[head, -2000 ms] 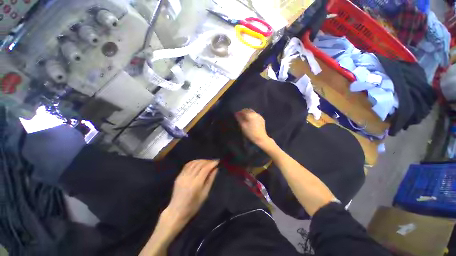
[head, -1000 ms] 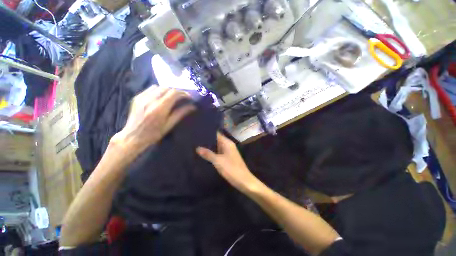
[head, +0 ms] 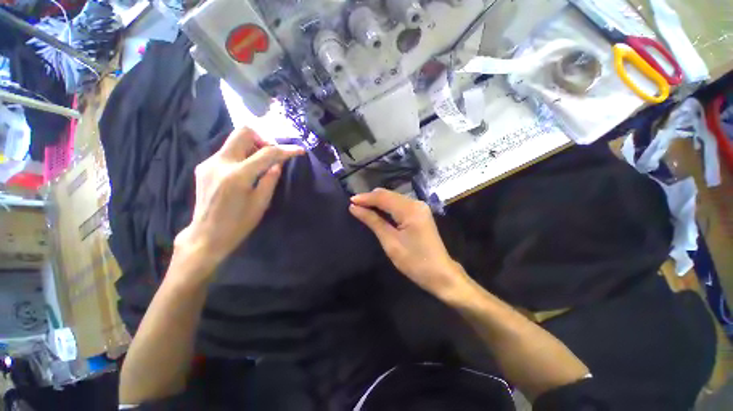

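A black garment piece [head: 297,249] lies over the lap and up to the needle area of the pale grey sewing machine [head: 366,72]. My left hand [head: 233,189] is on the cloth just left of the brightly lit needle area, its thumb and fingertips pinching the cloth near its edge. My right hand [head: 408,237] pinches the cloth edge between thumb and fingertips, below and right of the needle area. The presser foot is hard to make out in the glare.
Black cloth [head: 157,160] is heaped left of the machine over brown cardboard [head: 80,241]. Scissors [head: 643,72] and a tape roll [head: 577,72] lie on the table at upper right. White scraps [head: 681,201] hang at the right. Rounded black pieces [head: 563,225] lie right of the lap.
The view has turned toward the machine. Both hands have moved from the lap to the cloth by the needle area. Since one second ago, the right hand has closed on the edge.
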